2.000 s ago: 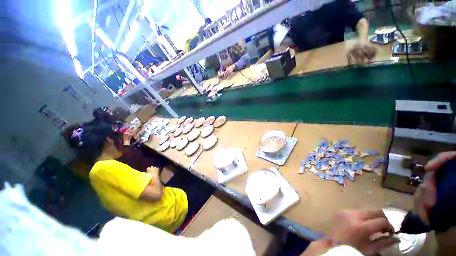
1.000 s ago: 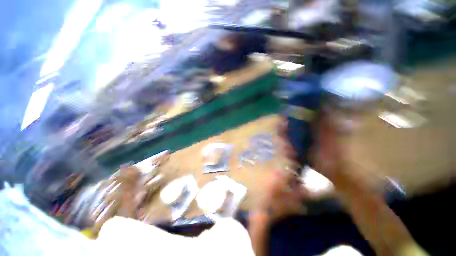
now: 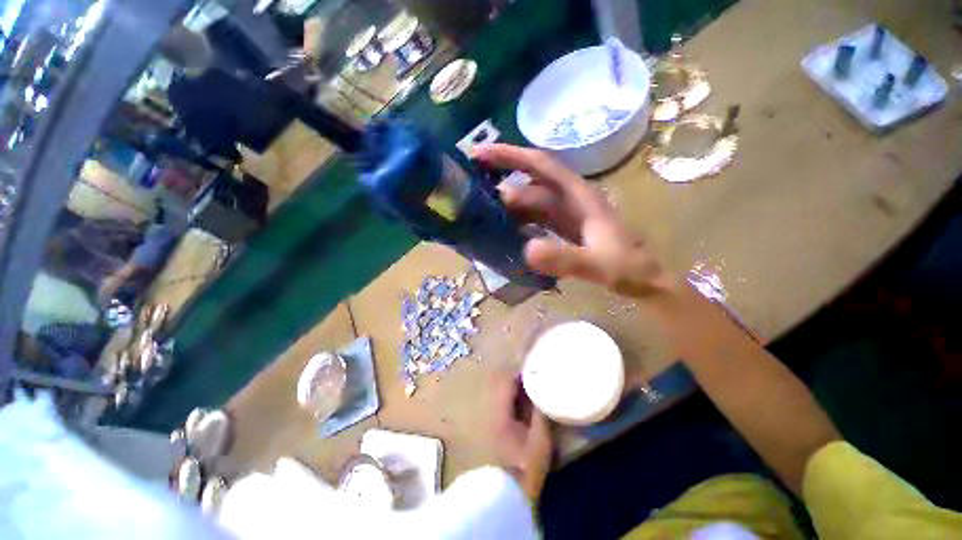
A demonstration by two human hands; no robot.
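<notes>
The round cover (image 3: 573, 372), white in glare, is near the bench's front edge. My left hand (image 3: 521, 435) grips its left side, with some fingers hidden. The blue electric screwdriver (image 3: 448, 195) hangs tilted above the bench. My right hand (image 3: 575, 227) is beside its lower right side, fingers apart and not closed round it; whether the fingertips touch it is unclear. The screwdriver's tip is not visible.
Loose blue-and-white clips (image 3: 438, 329) lie left of the partly hidden feeder (image 3: 512, 283). A white bowl (image 3: 583, 111), gold rings (image 3: 691, 148) and a pegged jig (image 3: 876, 77) are at the back right. Loaded jigs (image 3: 359, 385) stand at left. Workers sit across the green belt (image 3: 306, 280).
The view has swung right, bringing the bowl, rings and pegged jig into sight. My right hand's fingers are now apart beside the screwdriver. My left hand now holds the cover near the edge.
</notes>
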